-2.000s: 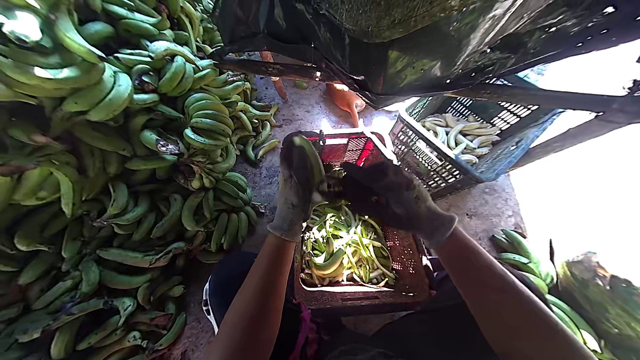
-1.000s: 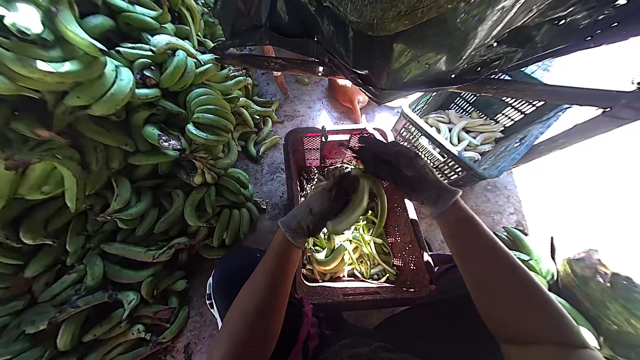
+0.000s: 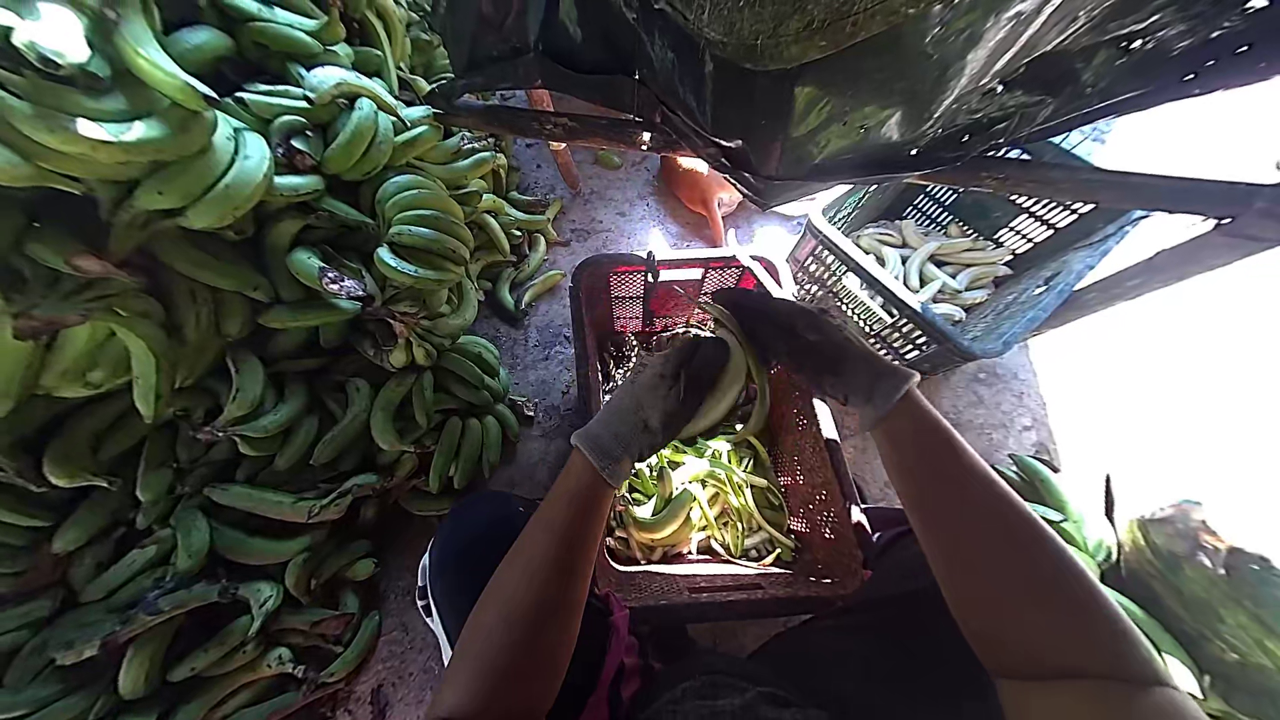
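My gloved left hand (image 3: 665,400) is closed around a partly peeled green plantain (image 3: 722,392), above a red perforated plastic crate (image 3: 815,500). Against the plantain's upper right side is my gloved right hand (image 3: 815,345), its fingers dark and partly in shadow; whether it holds a tool cannot be seen. A long strip of green peel (image 3: 762,395) hangs beside the plantain, close to the right fingers. Green peels (image 3: 700,505) lie heaped in the crate below both hands.
Unpeeled green plantains (image 3: 425,235) form a large pile at left. A dark green crate (image 3: 880,310) of peeled plantains (image 3: 935,260) stands at upper right, beneath wooden poles (image 3: 1080,185) and dark sheeting (image 3: 800,90). More green plantains (image 3: 1050,495) lie at right. An orange-brown animal (image 3: 700,190) is beyond the red crate.
Two seconds ago the plantain in my left hand was upright with dark green skin; now pale flesh shows and a peel strip hangs from it. Both hands have shifted, the left one lower.
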